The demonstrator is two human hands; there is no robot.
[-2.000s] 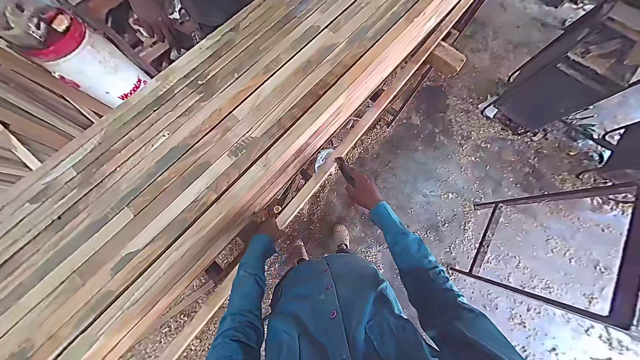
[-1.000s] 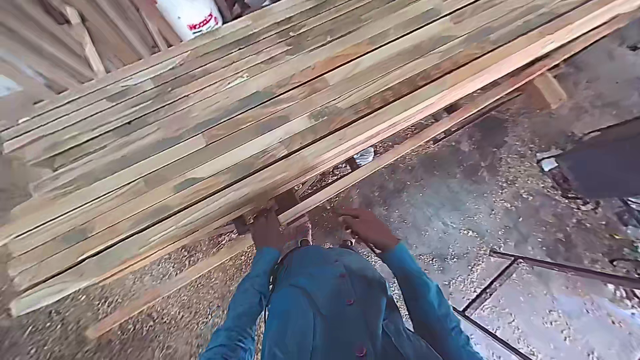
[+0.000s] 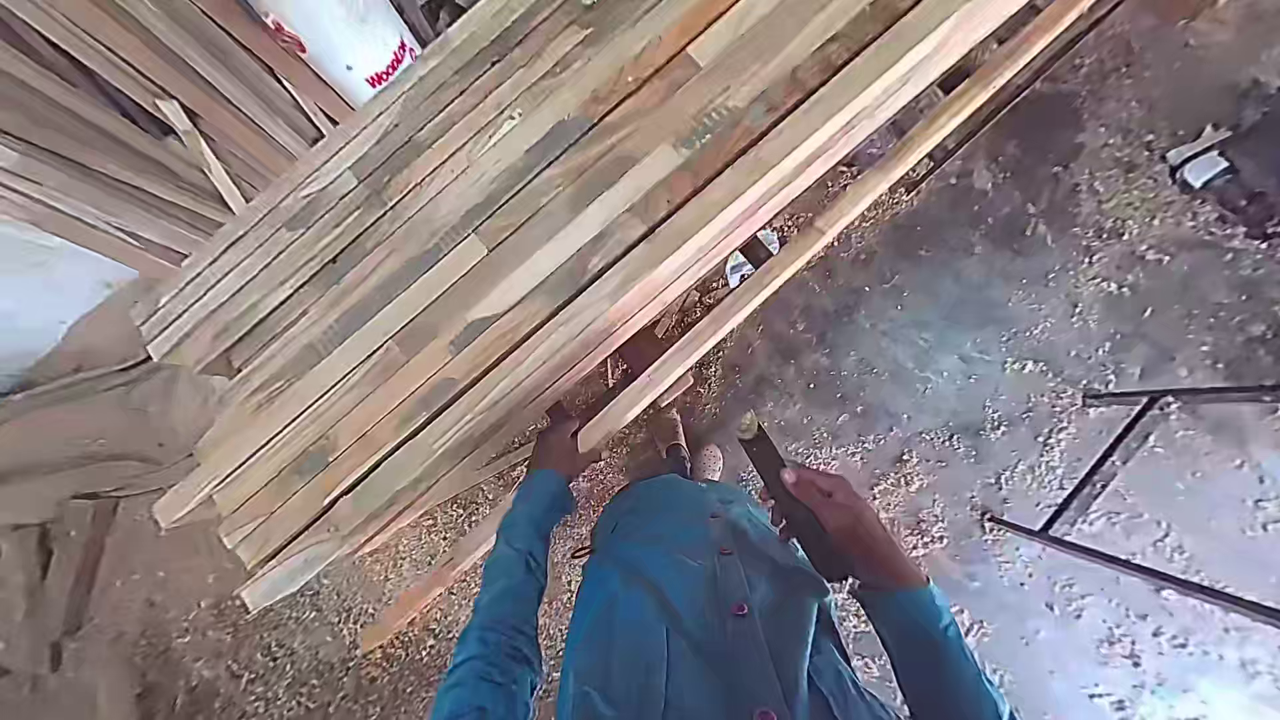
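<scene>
My left hand is at the near end of a narrow wooden strip, which lies along the near side of a bench-like row of long wooden boards. Its fingers are partly hidden by the strip, and the grip looks closed on that end. In my right hand, to the right of my body, is a dark, elongated tool with a pale round tip; its exact kind cannot be told. This tool is apart from the strip. Under the boards, a white object shows through the gap.
Stacked timber lies at the upper left beside a white container bearing red writing. A dark metal frame rests on the floor at right. Wood chips are strewn around my feet. A loose wooden piece lies low at left.
My right hand, close to the strip two seconds ago, has moved away from it to the right with the dark tool. The left hand stays by the strip's end. The view has turned.
</scene>
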